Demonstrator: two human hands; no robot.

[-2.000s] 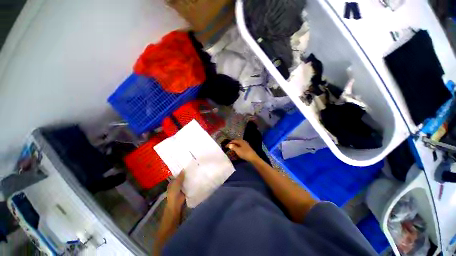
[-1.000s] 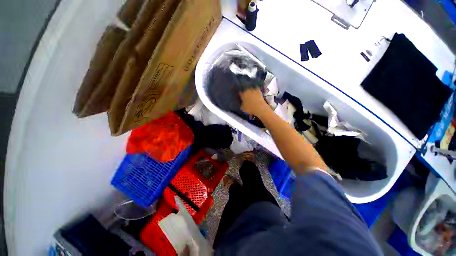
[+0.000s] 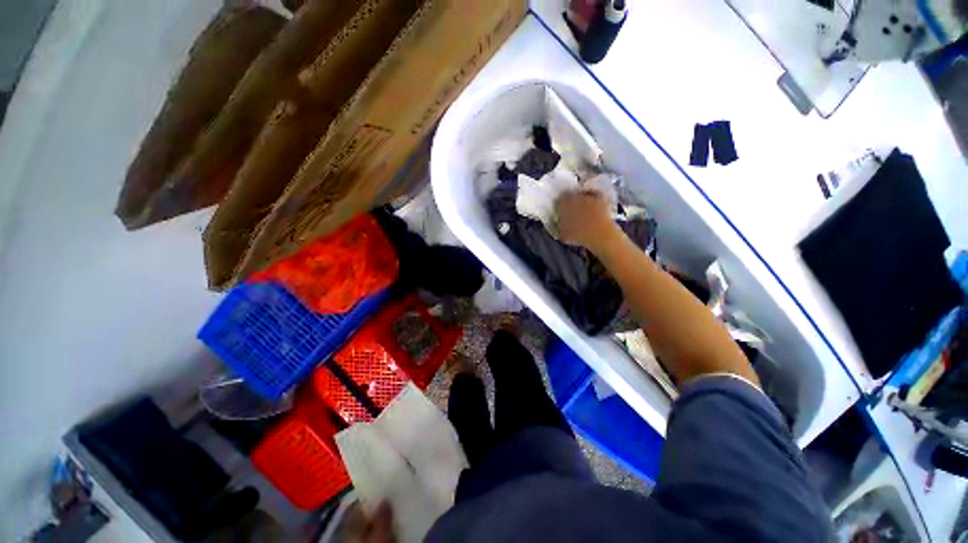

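My right hand [image 3: 586, 217] is inside the long white sewing tub [image 3: 459, 202], on white cut pieces [image 3: 542, 195] lying over dark grey cloth [image 3: 573, 278]. Its fingers are partly hidden, so I cannot tell whether they grip a piece. My left hand [image 3: 367, 524] is low at the bottom edge, partly cut off and a little blurred. It holds a stack of white pieces [image 3: 409, 458] over the floor, beside my legs.
Folded cardboard [image 3: 350, 138] leans at the upper left. An orange-red bag [image 3: 338, 263] lies on a blue crate [image 3: 278, 342], beside red plastic stools [image 3: 366, 371]. Black cloth [image 3: 879, 260] and small black strips [image 3: 712, 143] lie on the white table [image 3: 679, 74].
My right hand first reached into the tub from beside my body; dark cloth there has since shifted and white pieces show at the hand. My left hand has moved down with the white stack.
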